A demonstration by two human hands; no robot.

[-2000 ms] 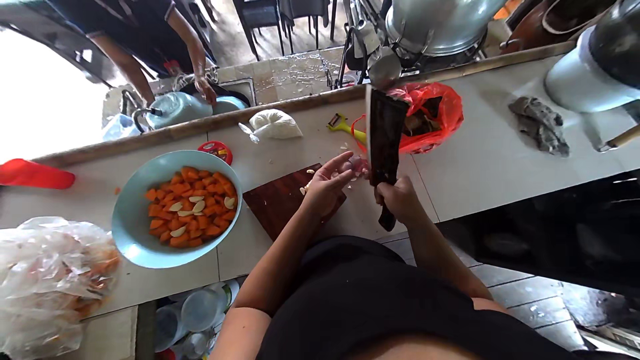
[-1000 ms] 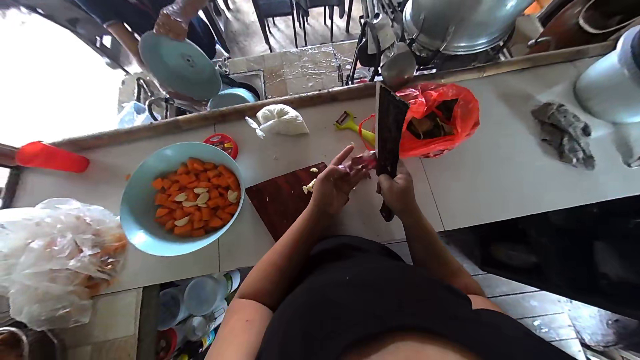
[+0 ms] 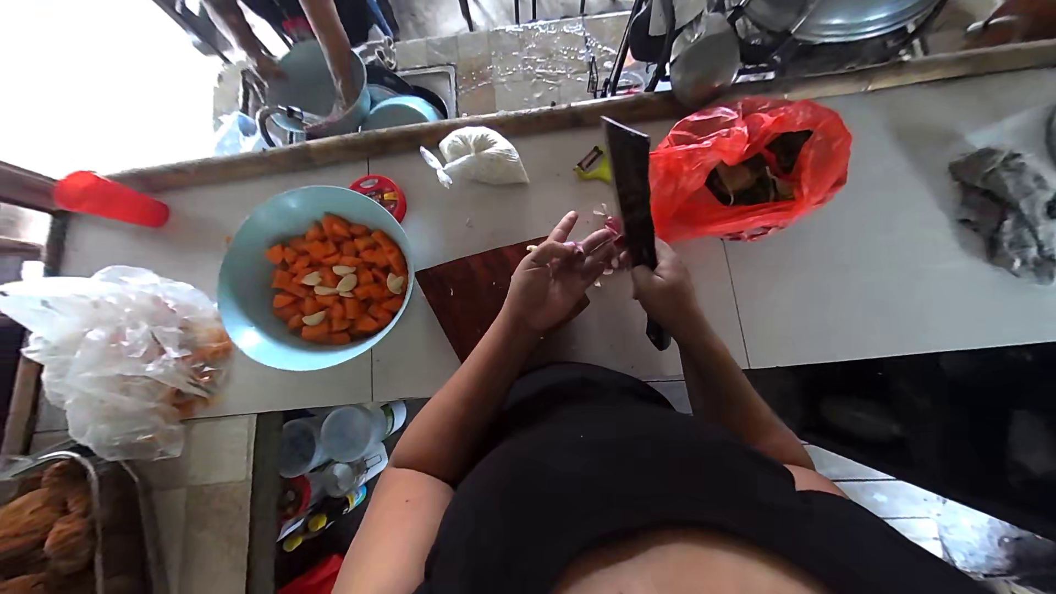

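Observation:
My right hand (image 3: 667,290) grips the handle of a dark cleaver (image 3: 632,186), its broad blade pointing away from me. Beside it, my left hand (image 3: 558,276) is palm up over a reddish-brown cutting board (image 3: 470,289), fingers spread; a small pale piece lies by its thumb. Reddish and whitish skins or pieces (image 3: 609,223) are at its fingertips, and whether the fingers hold any cannot be told. Left of the board, a light blue bowl (image 3: 239,318) holds cut orange chunks, likely carrot, with several pale garlic cloves on top.
A red plastic bag (image 3: 693,194) stands right of the cleaver, near a green peeler (image 3: 596,167). Farther left are a tied white bag (image 3: 483,157), a round red container (image 3: 381,196), a red cup (image 3: 111,199) and a clear plastic bag (image 3: 124,355). Across the ledge, another person handles a basin (image 3: 318,82).
The other person's basin, held up a second ago, is now lower, by the sink. My right hand keeps its grip on the cleaver. My left hand stays beside the blade.

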